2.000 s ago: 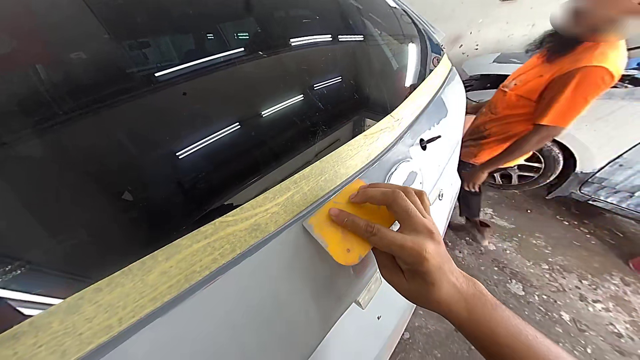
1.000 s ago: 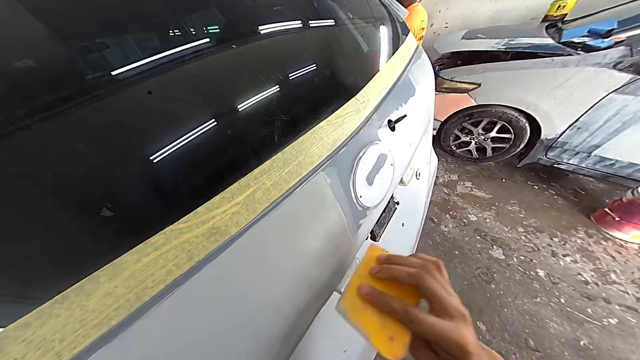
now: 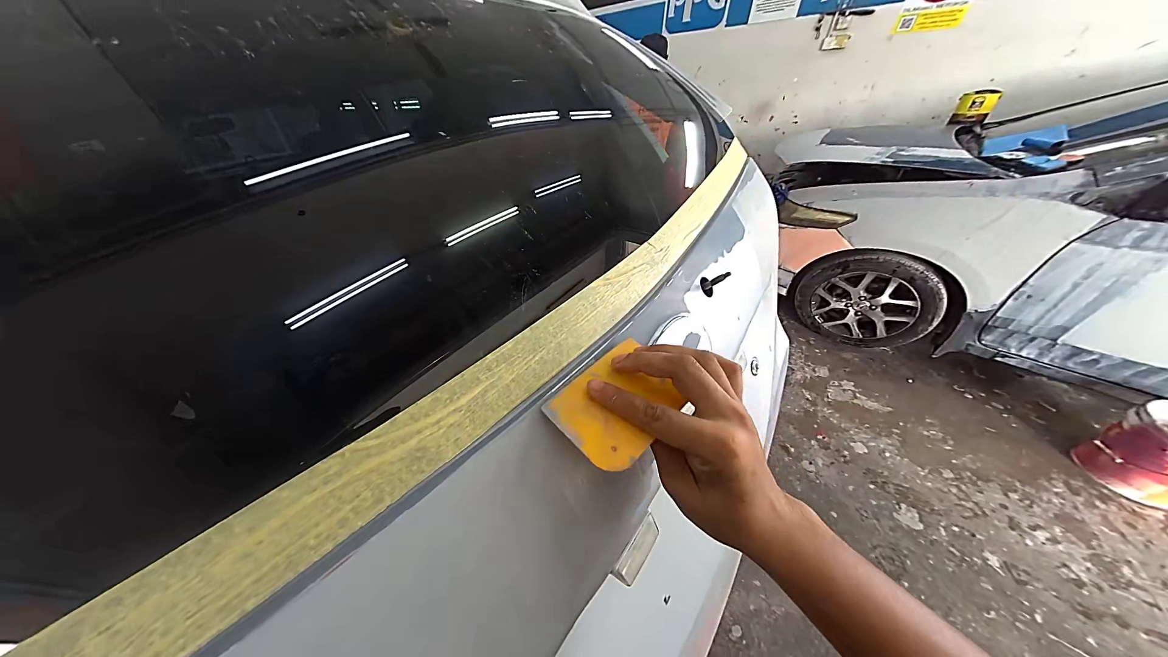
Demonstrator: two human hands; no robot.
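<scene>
My right hand (image 3: 707, 438) grips a yellow sanding block (image 3: 607, 415), which lies against the grey primed panel (image 3: 474, 520) of a car, just below the masked window edge. A strip of yellow masking tape (image 3: 365, 465) runs along the bottom of the dark rear window (image 3: 228, 301). Beyond the hand, a round recess (image 3: 683, 330) in the panel is partly covered by my fingers. A black wiper spindle (image 3: 714, 284) sticks out above it. My left hand is out of view.
A second car with a partly sanded fender (image 3: 949, 219) and a dusty wheel (image 3: 871, 299) stands at the right. A stained bucket (image 3: 1131, 452) is on the rough concrete floor (image 3: 876, 520). A yellow can (image 3: 976, 106) stands by that car's hood.
The yellow block in my right hand has moved from the panel's lower edge back up to near the tape. The person in orange beside the other car two seconds ago no longer stands there.
</scene>
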